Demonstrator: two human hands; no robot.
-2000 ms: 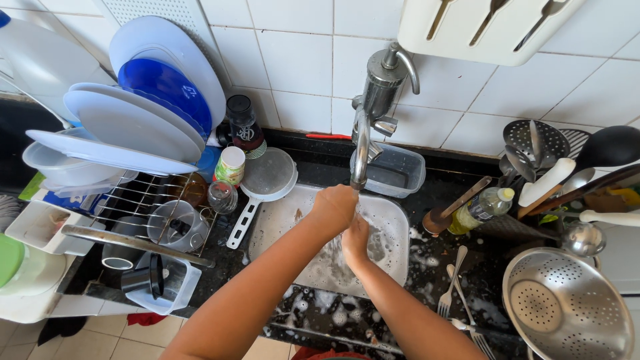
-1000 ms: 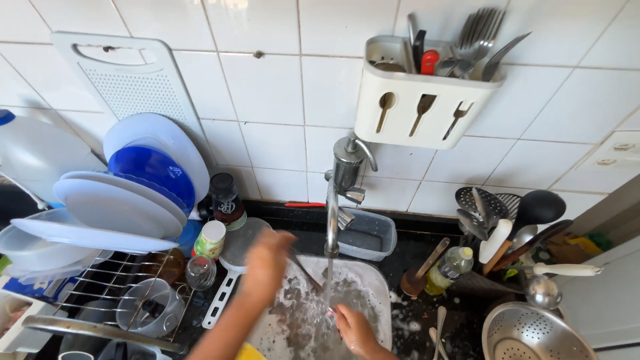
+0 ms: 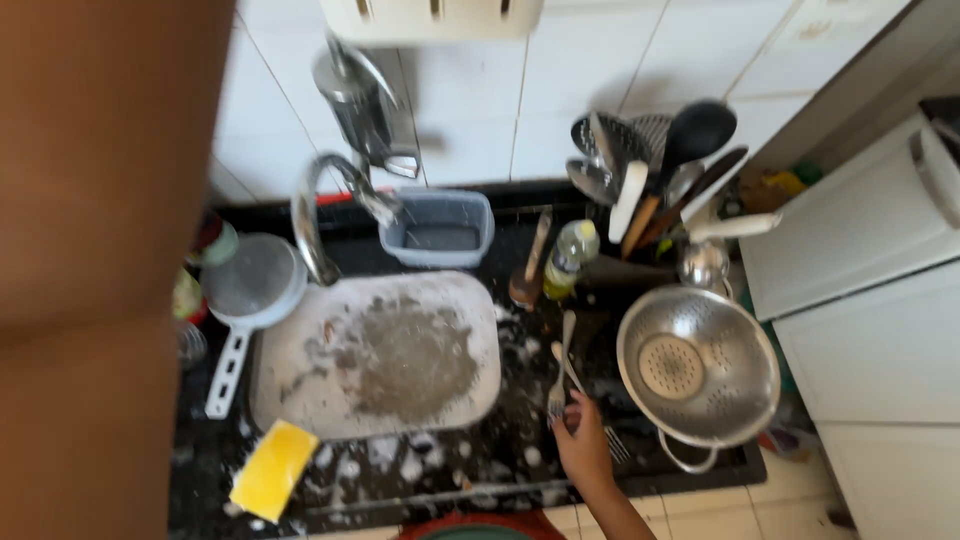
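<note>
My right hand (image 3: 585,446) reaches down to the black countertop, its fingertips at the tines of a metal fork (image 3: 557,396); whether they grip it cannot be told. Another fork (image 3: 617,444) lies crossed beneath, partly behind the hand. My left forearm rises large and blurred along the left edge, and its hand is out of frame. A yellow sponge (image 3: 274,471) rests on the counter at the sink's lower left corner. Cloudy water and bits of food lie in the sink (image 3: 484,352). The curved faucet (image 3: 306,217) hangs over the sink's back left corner.
A white-handled strainer (image 3: 255,281) overlaps the sink's left corner. Behind the sink sits a plastic tub (image 3: 439,259). To the right stand a wooden pestle (image 3: 538,251), a bottle (image 3: 570,259), a utensil holder with ladles, and a steel colander (image 3: 697,435). A cutlery rack (image 3: 442,22) hangs above.
My right hand has moved from the sink to the forks on the right. My left hand has left the sink area and passed out of frame, its arm raised. The view has shifted right.
</note>
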